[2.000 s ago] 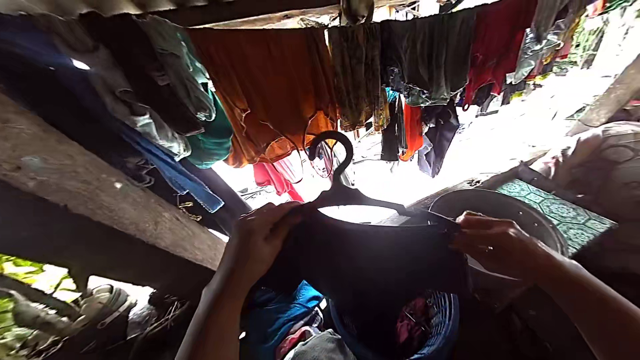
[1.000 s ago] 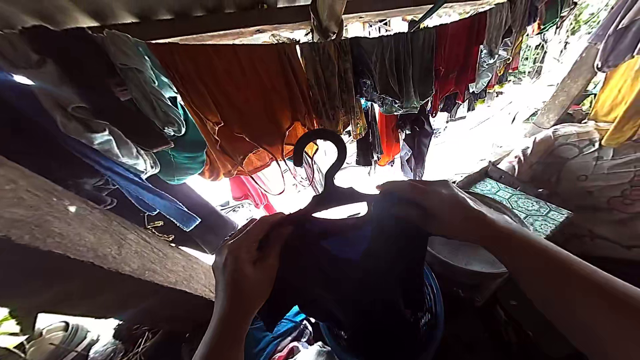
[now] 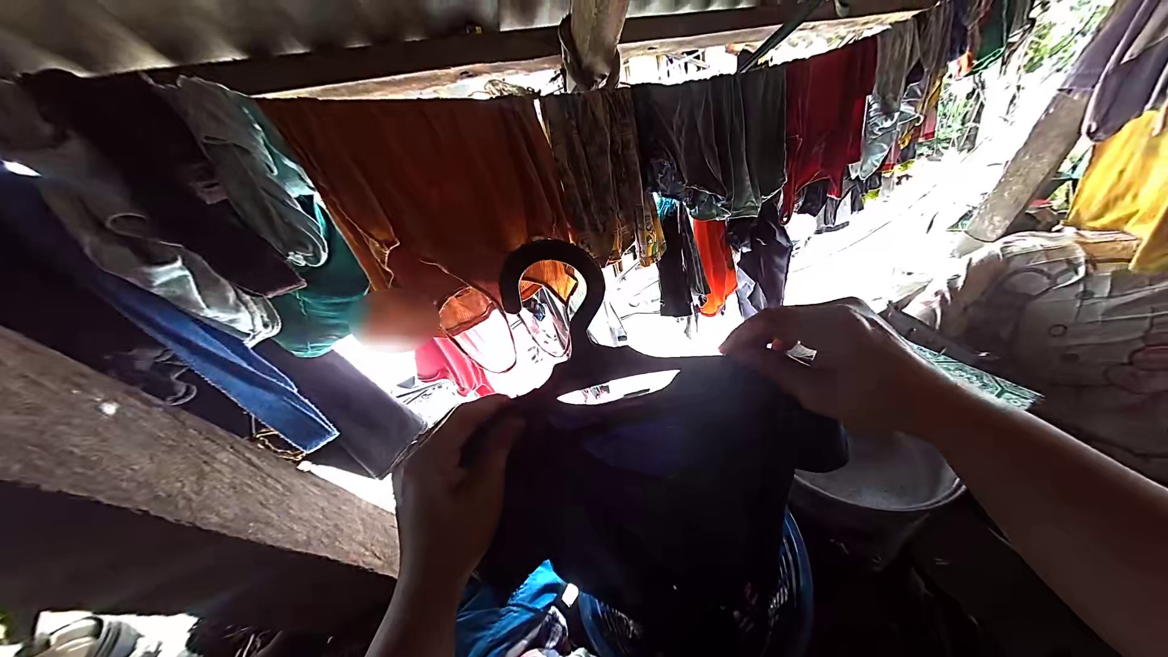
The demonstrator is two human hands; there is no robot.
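A dark shirt (image 3: pixel 648 493) hangs spread on a black clothes hanger (image 3: pixel 584 301), whose hook points up and curls to the left. My left hand (image 3: pixel 456 484) grips the shirt's left shoulder between thumb and fingers. At the right shoulder, my right hand (image 3: pixel 821 365) pinches the cloth with the fingertips. The hanger's arms are mostly hidden inside the shirt. Below the shirt, a blue basket (image 3: pixel 799 584) holds clothes, among them a bright blue garment (image 3: pixel 516 607).
Ahead, a line carries an orange garment (image 3: pixel 438 182), a dark red one (image 3: pixel 829 119) and several others. A wooden beam (image 3: pixel 182 456) slants across the left. To the right are a round metal basin (image 3: pixel 876 479), a green patterned surface (image 3: pixel 976 374) and a pale bundle (image 3: pixel 1058 319).
My right hand has moved inward, nearer the hook, since the oldest frame. The shirt's shoulders are held closer together than then. The view has shifted somewhat to the right.
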